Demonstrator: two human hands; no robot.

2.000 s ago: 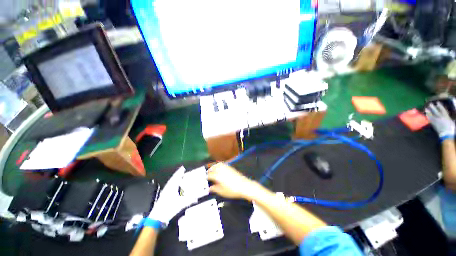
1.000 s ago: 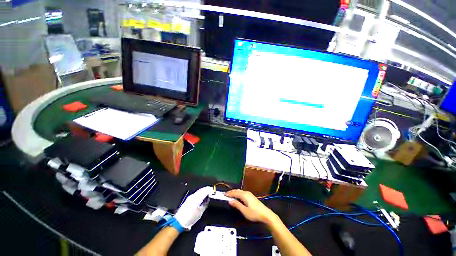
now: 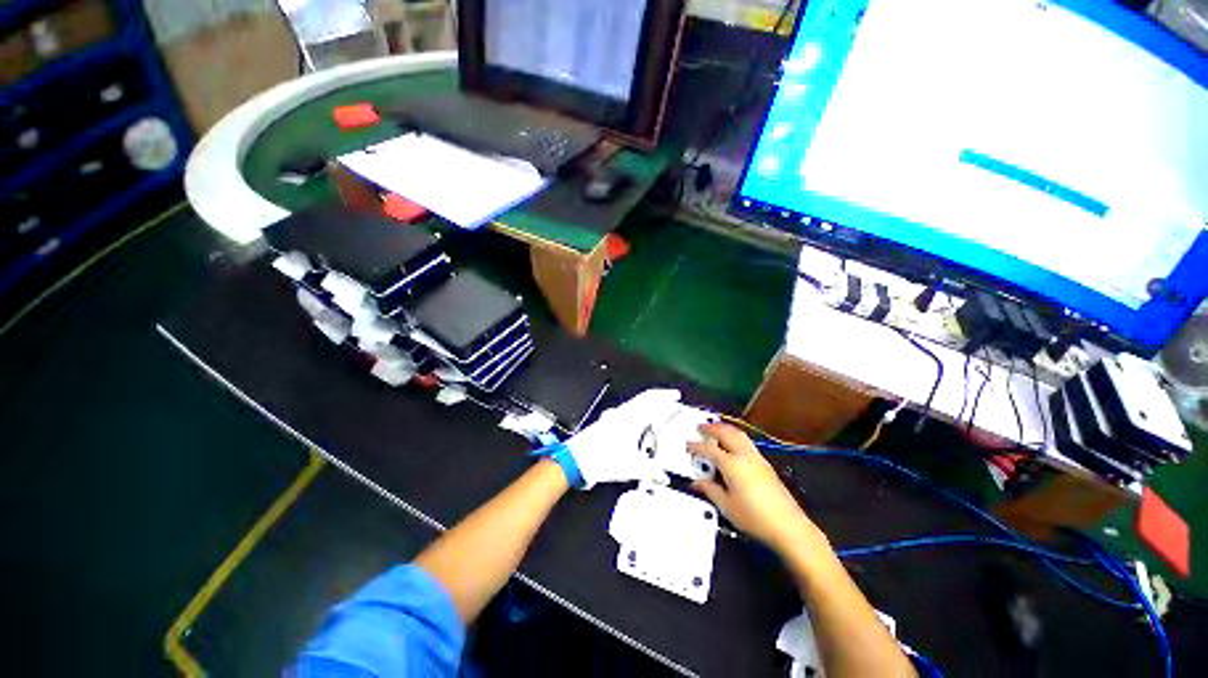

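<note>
My gloved left hand (image 3: 623, 440), with a light blue band at the wrist, holds the left side of a white flat unit (image 3: 684, 444) on the black bench. My bare right hand (image 3: 742, 480) has its fingers on the unit's right side. An orange-yellow lead (image 3: 762, 433) runs from near that unit to the right. A second white unit (image 3: 665, 540) lies flat just below, with dark corner holes. A third white unit (image 3: 802, 641) is partly hidden under my right forearm. Whether a plug is between my right fingers is hidden.
Stacked black-faced units (image 3: 470, 318) with white tabs stand at the left. Blue cables (image 3: 954, 530) run across the right. A white-topped riser (image 3: 861, 338) carries adapters and units (image 3: 1119, 417) below the monitor (image 3: 1007, 159). A clipboard sheet (image 3: 444, 179) lies before the laptop.
The view has swung left and down, so the bench shifts right in the picture. The held unit, seen edge-on and tilted a second ago, now shows its flat white face.
</note>
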